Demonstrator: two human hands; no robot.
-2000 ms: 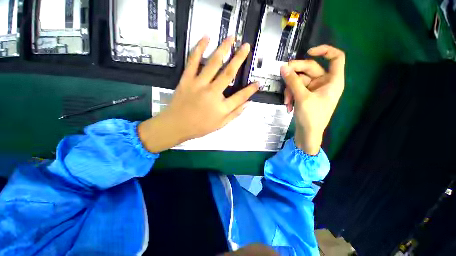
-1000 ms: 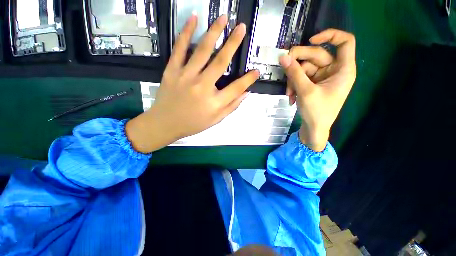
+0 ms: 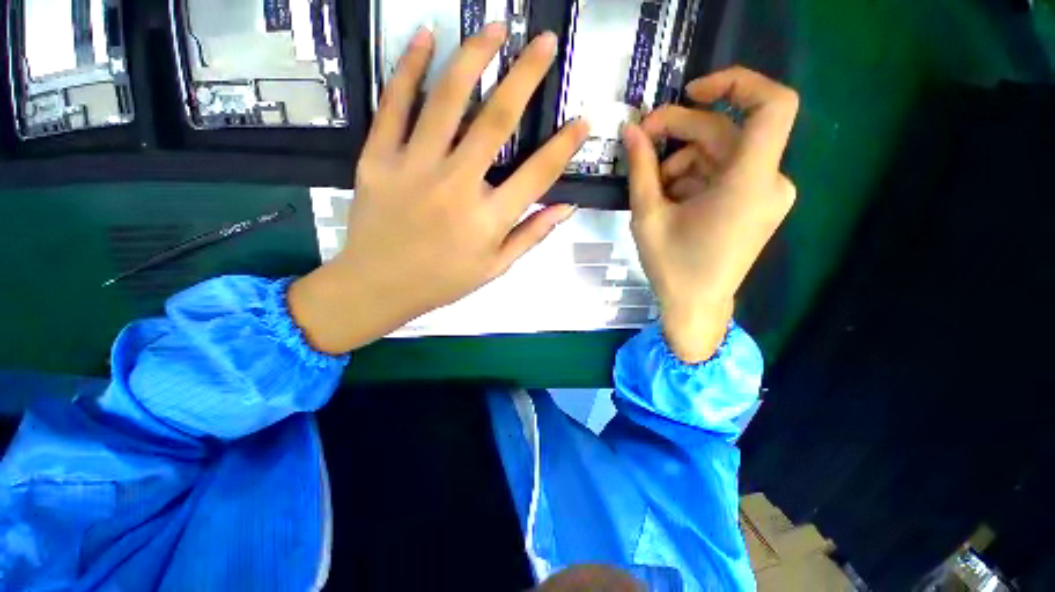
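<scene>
My left hand (image 3: 434,191) is palm down with fingers spread, over a phone assembly (image 3: 434,29) and the tray's front edge; its index fingertip touches or hovers at the near left corner of the rightmost phone assembly (image 3: 602,64). My right hand (image 3: 712,185) is at that phone's near right end, thumb and index pinched on a small pale adhesive sticker (image 3: 633,117), mostly hidden by the fingertips. The phones lie in a black foam tray (image 3: 231,160). A white sticker sheet (image 3: 463,312) with grey rectangles lies below the tray, partly under my left hand.
Black tweezers (image 3: 203,243) lie on the green mat (image 3: 69,231) at left. Further phone assemblies (image 3: 260,69) sit in the tray at left. Dark cloth or trays (image 3: 914,312) are at right, with cardboard (image 3: 781,544) below.
The tray, sheet and tweezers have shifted left and up in view. My right hand has moved slightly left relative to the phone, still pinching. My left hand stays spread.
</scene>
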